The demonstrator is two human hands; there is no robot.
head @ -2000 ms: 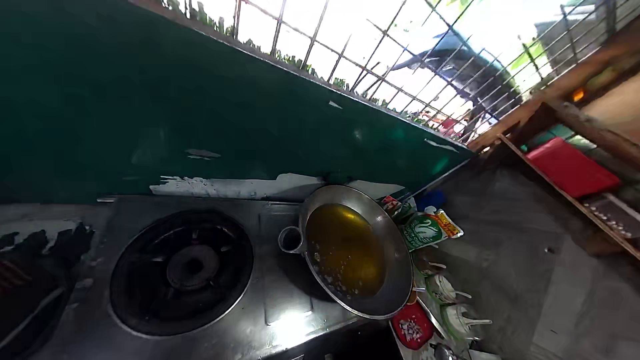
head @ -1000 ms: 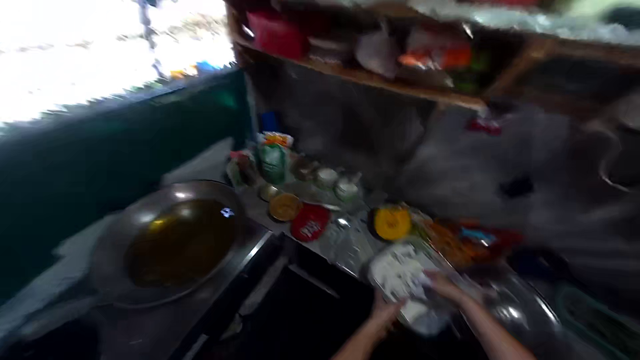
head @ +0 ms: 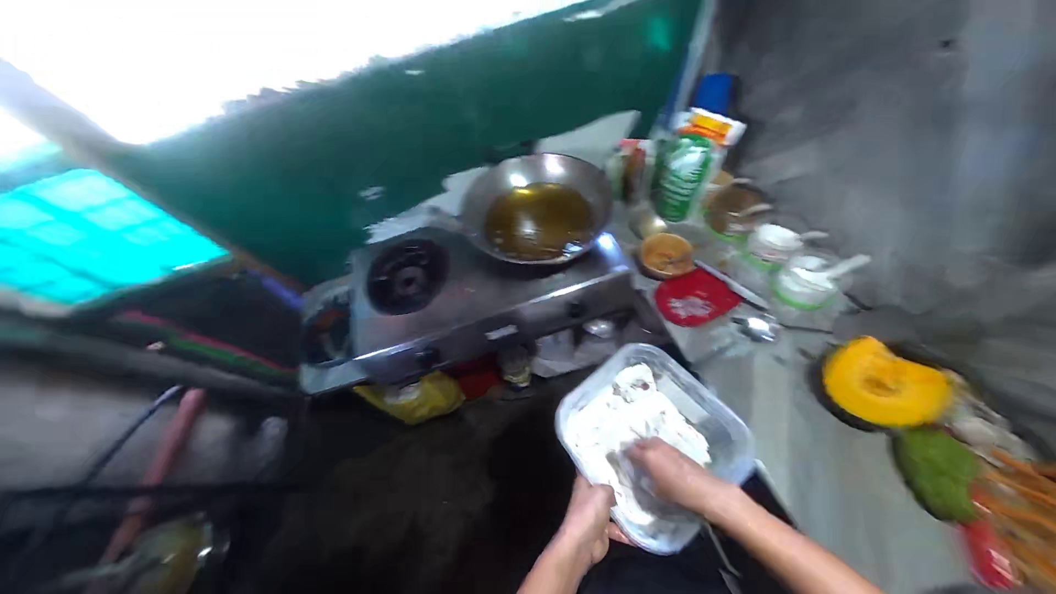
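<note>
My left hand (head: 592, 520) grips the near left rim of a clear plastic container (head: 726, 437), which is held off the counter. White flour-like powder (head: 652, 412) lies in it, with some coated pieces showing. Inside the container, my right hand (head: 668, 474) has its fingers down in the powder; whether they hold a piece is hidden. Beyond the container, a metal wok (head: 592, 186) with yellow oil (head: 540, 219) rests on the right side of a steel gas stove (head: 487, 305).
Right of the wok stand a green and white packet (head: 685, 177), a brown bowl (head: 667, 254), a red dish (head: 697, 297), lidded jars (head: 804, 285) and a spoon (head: 757, 328). Cut pumpkin (head: 884, 384) lies farther right. The left burner (head: 407, 276) carries no pan.
The view has swung left since a second ago. The container, resting among the things on the counter then, is now held up near the stove's front by my left hand.
</note>
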